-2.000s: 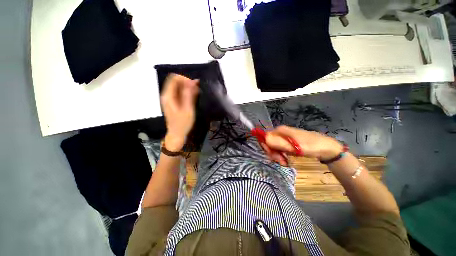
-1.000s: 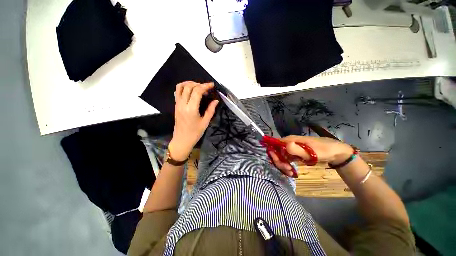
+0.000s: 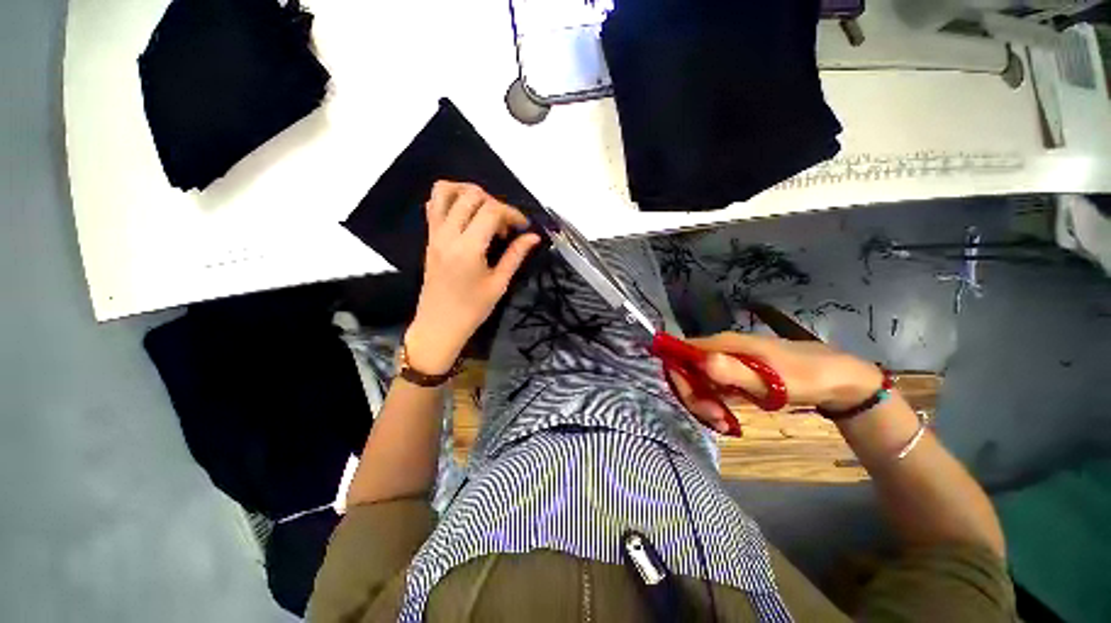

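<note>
A black fabric piece [image 3: 420, 170] lies turned corner-up over the table's front edge. My left hand [image 3: 465, 268] lies on it, its fingertips and thumb pinching the fabric near its right edge. My right hand [image 3: 780, 375] holds the shears [image 3: 725, 380] by their red handles. The silver blades point up and left, slightly apart, with their tips at the right edge of the fabric, just beside my left fingertips. Whether the blades have fabric between them is hard to tell.
Black stacks lie on the white table [image 3: 183, 250] at left [image 3: 232, 91] and right [image 3: 725, 104], the right one by the sewing machine plate [image 3: 567, 55]. A large black pile [image 3: 262, 402] sits below the table at left. Dark trimmings lie on the striped apron [image 3: 585, 487] and floor.
The fabric piece has turned from square-on to corner-up. My left hand has moved right along it. The shears, blurred at first, now sit lower right with their tips at the fabric's edge.
</note>
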